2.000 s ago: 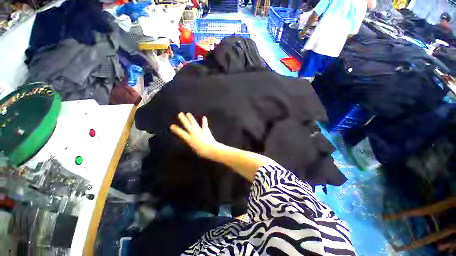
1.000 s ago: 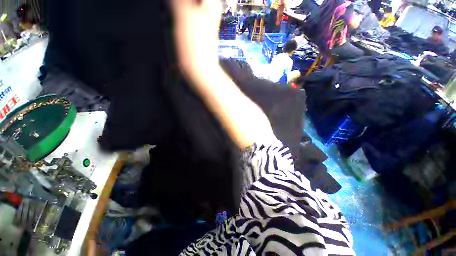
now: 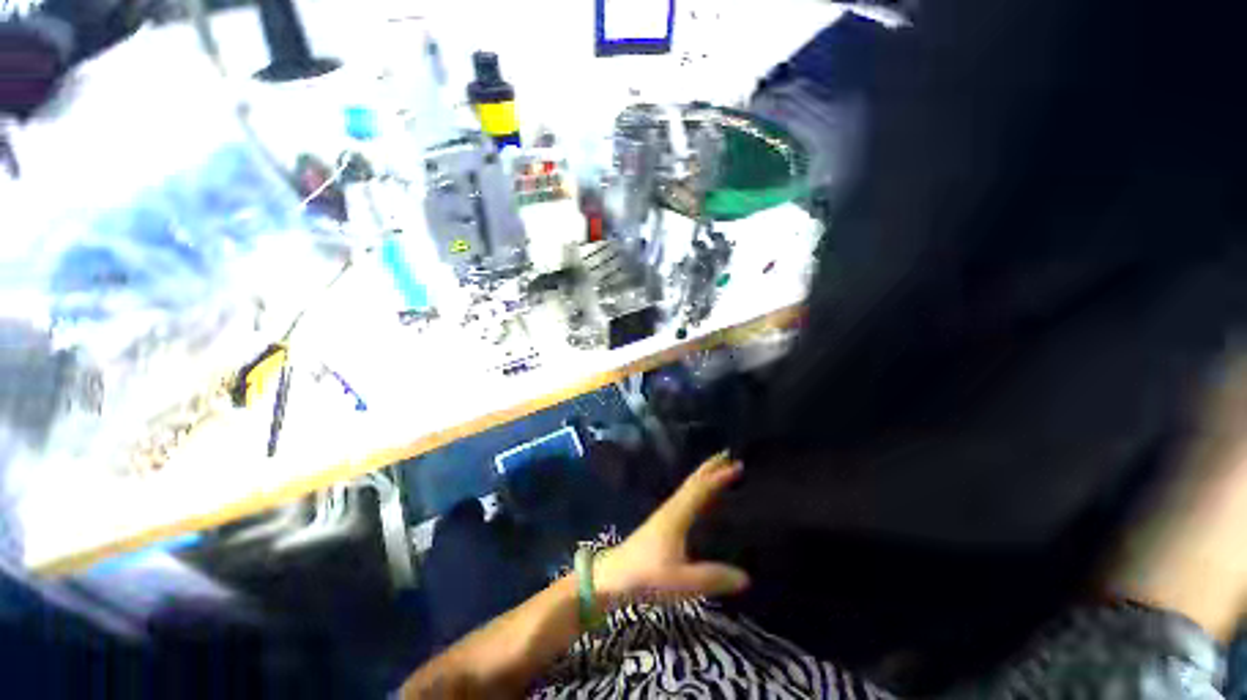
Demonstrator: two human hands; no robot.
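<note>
A large black garment heap (image 3: 985,301) fills the right half of the head view, blurred and close to the camera. My left hand (image 3: 670,540), with a pale green bangle on the wrist, is at the heap's lower left edge. Its thumb and a finger are spread apart; the tips are against or just beside the cloth, and the other fingers are hard to make out. Of my right arm only a blurred forearm shows at the right edge; the hand itself is out of the picture or hidden.
A white wood-edged table (image 3: 451,440) crosses the left. On it are a button machine (image 3: 602,280), a green button bowl (image 3: 752,164), a black bottle with yellow label (image 3: 492,103), yellow-handled snips (image 3: 260,372), loose buttons (image 3: 178,431) and a crinkled clear bag (image 3: 151,260).
The view has swung left to the machine table. The black cloth lifted a second ago is now at the right, close to my body. My left hand has come into view; my right hand has left it.
</note>
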